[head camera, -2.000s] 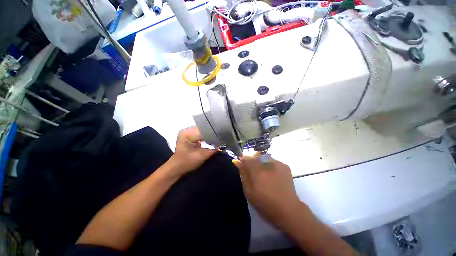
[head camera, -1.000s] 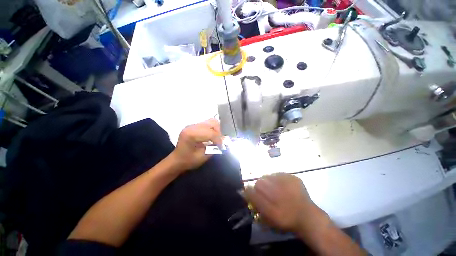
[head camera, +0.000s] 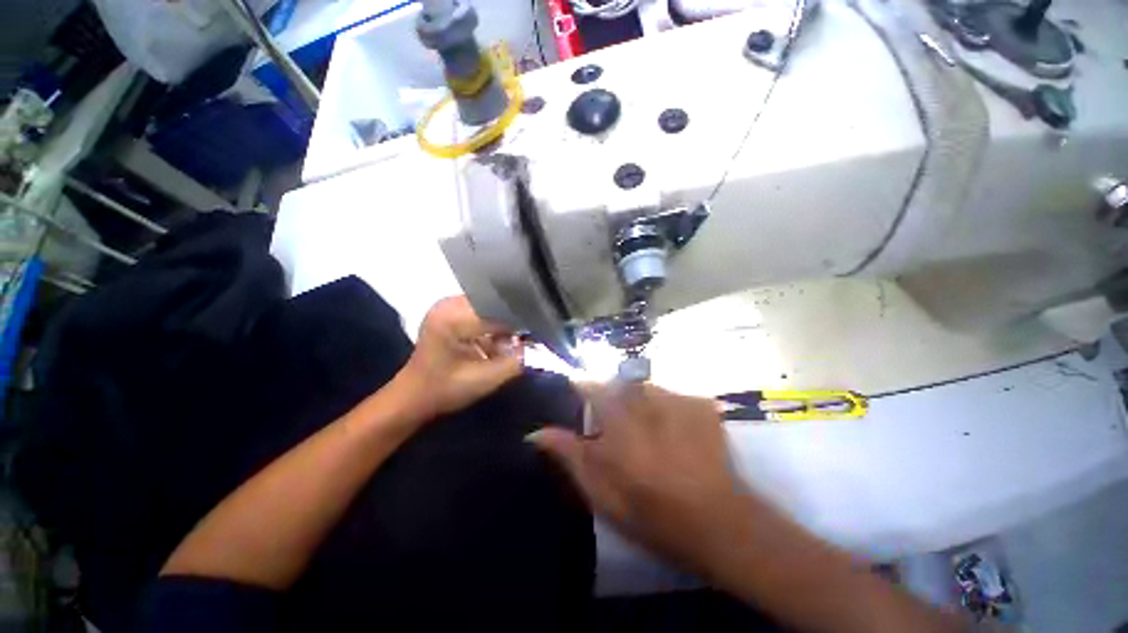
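Note:
A black garment (head camera: 470, 507) lies over the left of the table and toward my lap, its edge near the needle area. My left hand (head camera: 454, 361) holds the garment's edge left of the machine head, fingers pinched. My right hand (head camera: 637, 445) is at the garment's right edge just below the needle area, slightly blurred. A small pale piece (head camera: 590, 418) shows by its fingers; what it is I cannot tell. Yellow-handled thread snips (head camera: 810, 404) lie on the table right of my right hand. The presser foot is partly hidden by lamp glare.
The white sewing machine head (head camera: 767, 148) spans the upper right. A yellow ring (head camera: 470, 118) hangs round a grey post above it. A container of little parts (head camera: 983, 584) is low right, below the table edge. A white box (head camera: 359, 99) stands behind the table.
The snips have left my right hand and lie on the table. My right hand has moved up to the garment's edge near the needle. My left hand stays at the cloth. The camera view has shifted.

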